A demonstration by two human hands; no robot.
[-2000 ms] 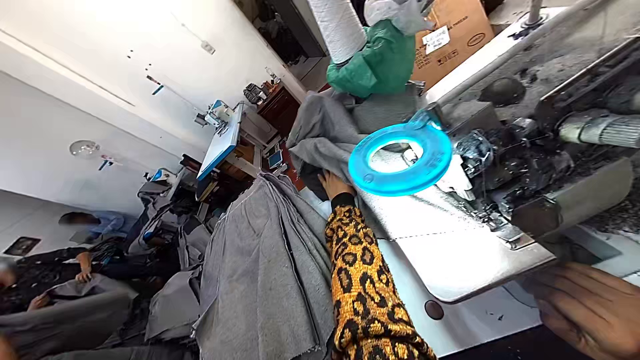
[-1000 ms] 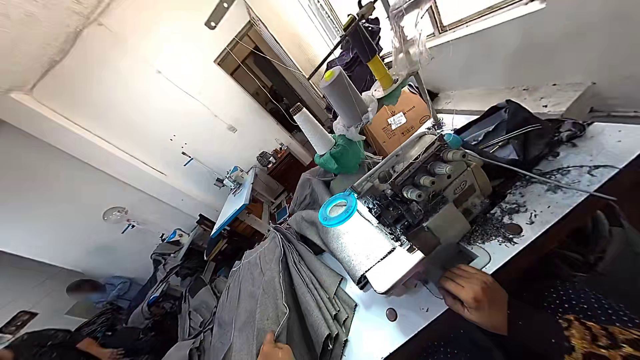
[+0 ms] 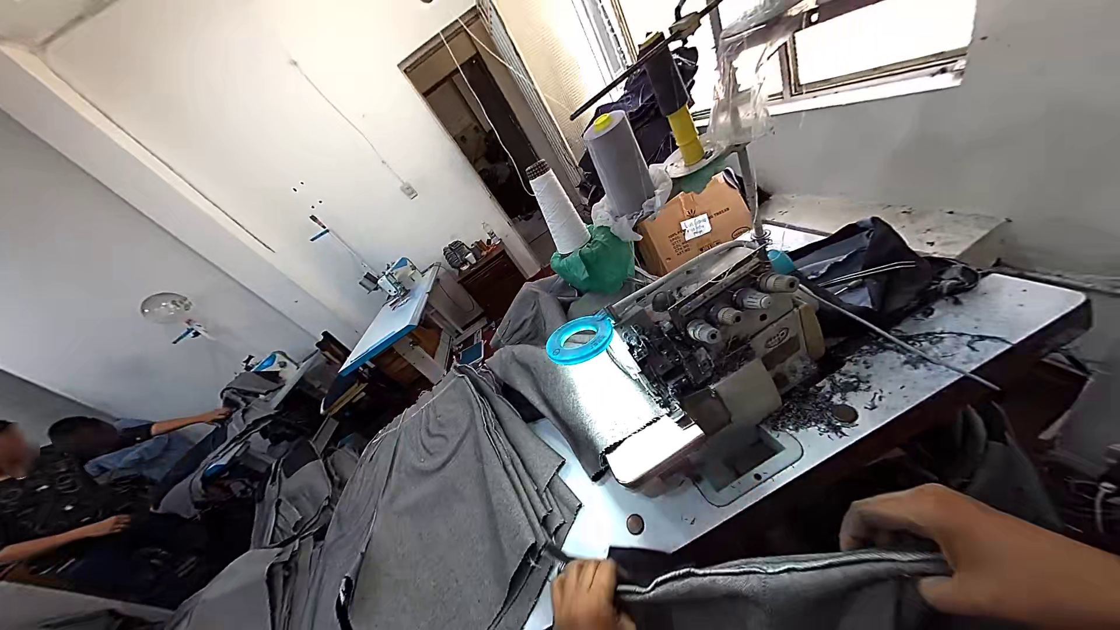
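My left hand (image 3: pixel 588 595) grips one end of a stitched edge on a grey fabric piece (image 3: pixel 770 595) at the bottom of the view. My right hand (image 3: pixel 954 542) pinches the same edge farther right, so the seam runs between both hands. Behind them stands an overlock sewing machine (image 3: pixel 744 350) on a white table (image 3: pixel 700 516). A blue magnifier ring (image 3: pixel 579 339) is mounted over its lit sewing bed, where more grey fabric (image 3: pixel 560 394) lies. Left of the machine hangs a layered pile of grey fabric pieces (image 3: pixel 446 490).
Thread cones (image 3: pixel 619 162) and a cardboard box (image 3: pixel 696 223) stand behind the machine. Dark lint and thread scraps (image 3: pixel 818 402) litter the tabletop near a black plastic bag (image 3: pixel 866 262). Two people (image 3: pixel 87 490) are at the far left, and another sewing machine (image 3: pixel 398 280) stands farther back.
My right hand has left the machine's front and now holds the grey piece's edge. My left hand, earlier on the fabric left of the machine, grips that edge too. The view has swung considerably.
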